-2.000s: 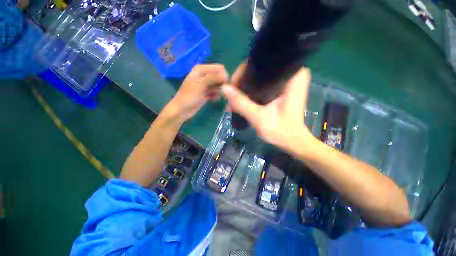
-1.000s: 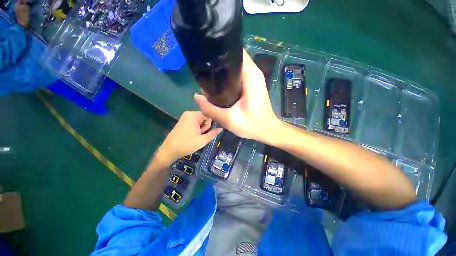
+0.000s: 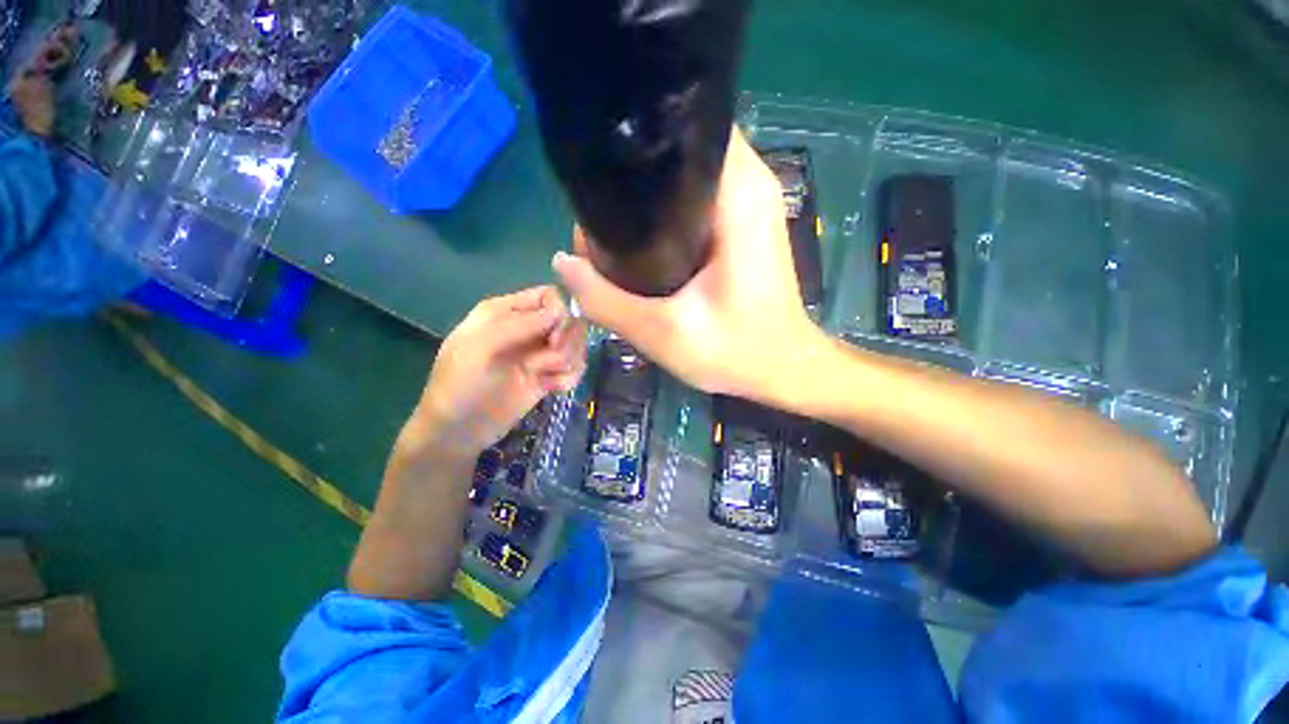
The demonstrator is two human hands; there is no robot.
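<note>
My right hand is wrapped around the lower end of a thick black electric screwdriver, held upright over the left part of a clear blister tray. Its tip is hidden behind the hand. My left hand is just left of it, with thumb and fingertips pinched together; a tiny pale spot shows there, too small to name. Phone assemblies, back side up, lie in the tray pockets, one of them just below my hands. The upper left pockets are partly covered by my right hand.
A blue screw bin with a small grey scatter stands at upper left. Beyond it are a heap of loose parts and clear trays. A second phone tray is low at left. Another person's sleeve is at far left.
The screwdriver has swung from leaning right to nearly upright. Most recently, my left hand has moved slightly left and up. The bin appears further left and more fully in view.
</note>
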